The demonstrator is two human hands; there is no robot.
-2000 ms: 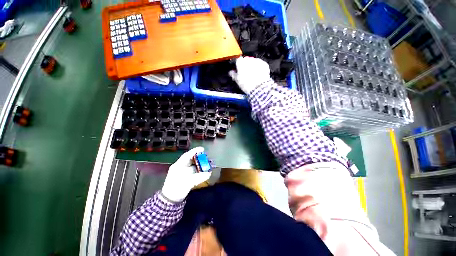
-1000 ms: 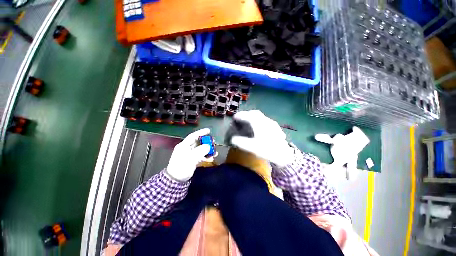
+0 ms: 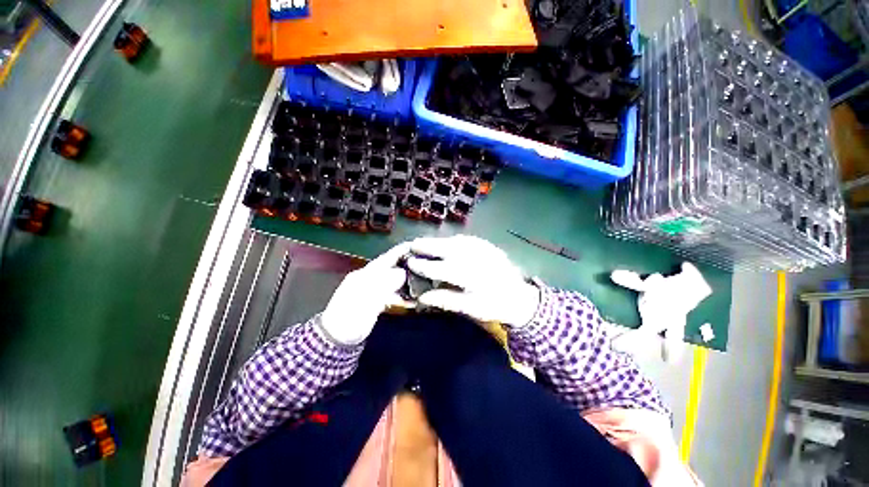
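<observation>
My left hand (image 3: 367,292), in a white glove, and my right hand (image 3: 478,280), also in a white glove, meet above my lap at the bench's front edge. Between their fingers they hold a small dark unit (image 3: 415,283). The gloves cover most of it, and its blue face does not show. A black moulded part seems to lie against the unit at my right fingers; where one ends and the other begins cannot be told.
Black housings (image 3: 354,181) stand in rows on the green bench. Behind are a blue bin (image 3: 534,152) of black parts and an orange board (image 3: 400,33). Clear trays (image 3: 710,162), a thin tool (image 3: 543,244) and a spare glove (image 3: 664,297) are right. Coil units (image 3: 70,140) sit on the left belt.
My right hand went from the blue bin to my left hand, carrying a dark part, and now both hands are together around the unit. The view has shifted, and the blue face is now hidden.
</observation>
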